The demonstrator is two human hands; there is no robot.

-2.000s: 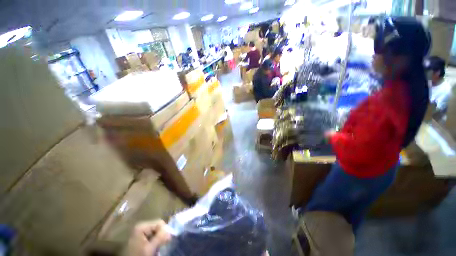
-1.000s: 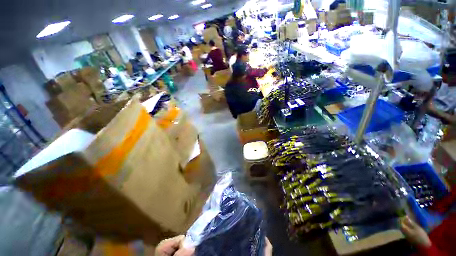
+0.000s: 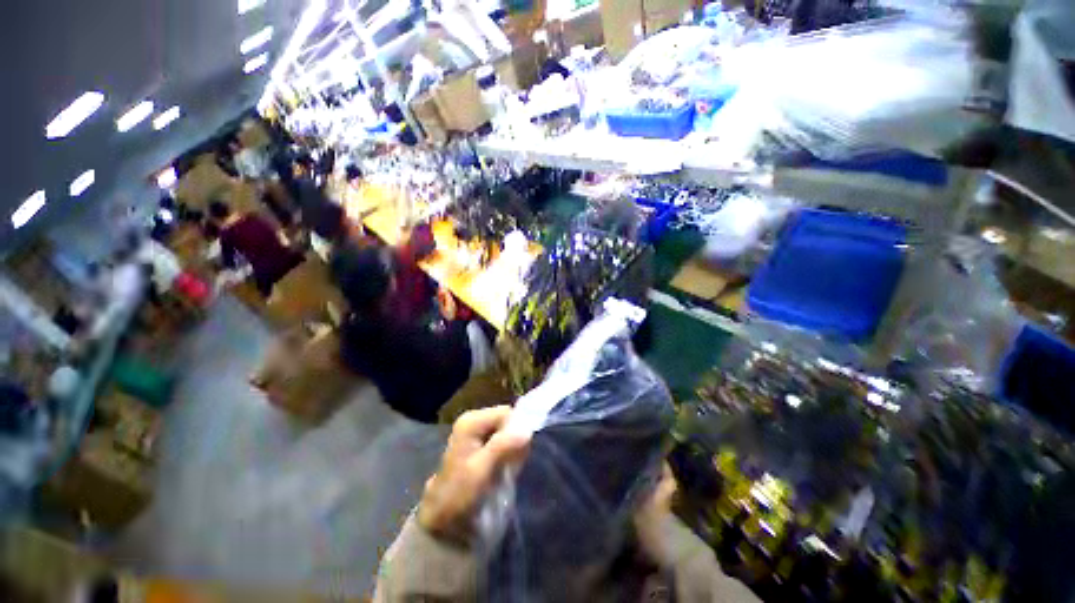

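A clear plastic bag [image 3: 589,454] with dark contents is held up at the lower middle of the view, its pale crinkled neck pointing up and right. My left hand [image 3: 474,465] is closed on the bag's left side, near the neck. My right hand [image 3: 655,501] is at the bag's lower right side, partly hidden behind it and blurred. The bag's lower end is cut off by the picture's edge.
Dark cable rows with yellow parts [image 3: 766,501] lie on the bench at right. Blue bins [image 3: 828,273] stand behind them, below a white shelf [image 3: 637,151]. A seated person in dark clothes [image 3: 407,348] is ahead left, beside the grey floor [image 3: 265,495].
The view has swung right toward the bench and shelf. The stacked cartons at left and the person in red have left the picture. The bag is still held and now appears higher, with more of both hands showing.
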